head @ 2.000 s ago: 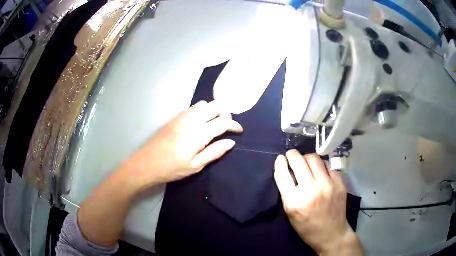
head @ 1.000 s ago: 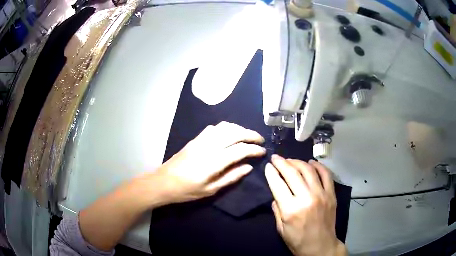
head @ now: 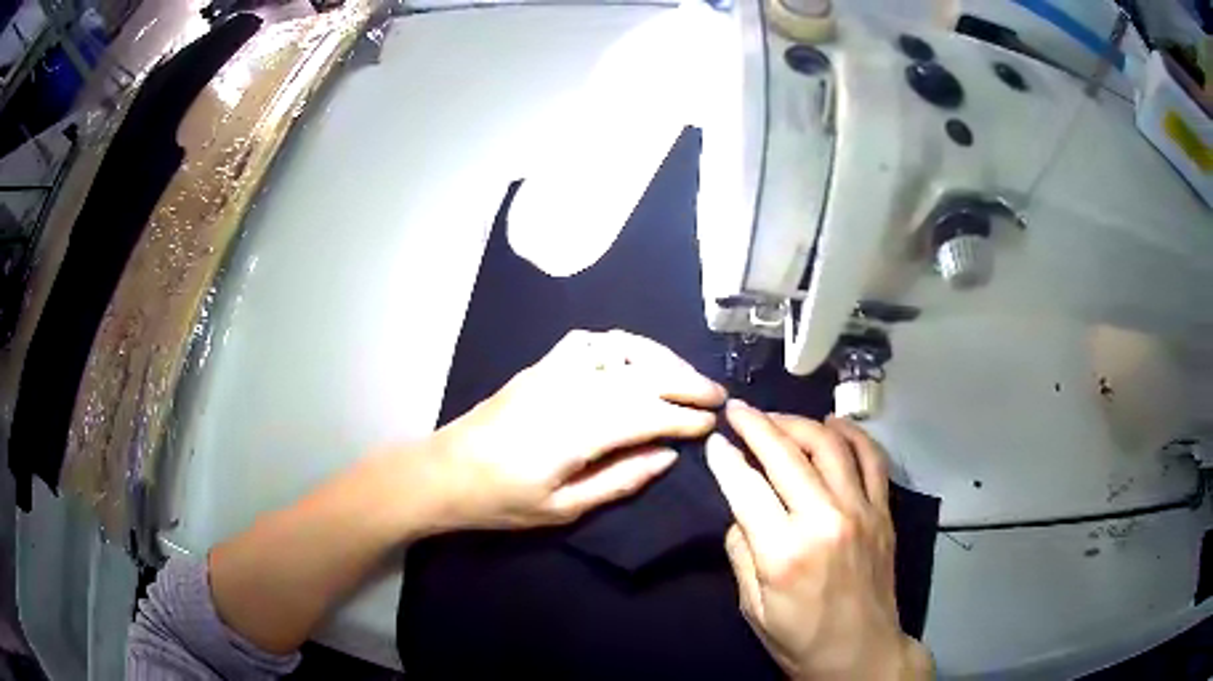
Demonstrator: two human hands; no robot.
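Note:
A dark garment panel (head: pixel 572 599) with a curved cut-out at its far end lies on the pale table, partly under the needle area. A dark patch pocket (head: pixel 639 532) with a pointed bottom lies on the panel, its upper part hidden by my hands. My left hand (head: pixel 579 432) lies on the cloth, fingertips at the pocket's edge just in front of the presser foot (head: pixel 742 357). My right hand (head: pixel 818 532) has thumb and index fingertips at the same spot, close to the left fingertips. Both hands seem to pinch the pocket's edge; the exact grip is hidden.
The white sewing machine head (head: pixel 878 173) stands at the right, with a tension knob (head: pixel 960 253) on its face. A plastic-wrapped board (head: pixel 160 306) with black cloth (head: pixel 100 253) on it lies at the left. A white bin (head: pixel 1177 123) is at the far right.
Over two seconds the panel has shifted slightly left, and both hands have come together before the presser foot. The pocket's top stitch line is now covered. In the last second the fingertips moved only slightly.

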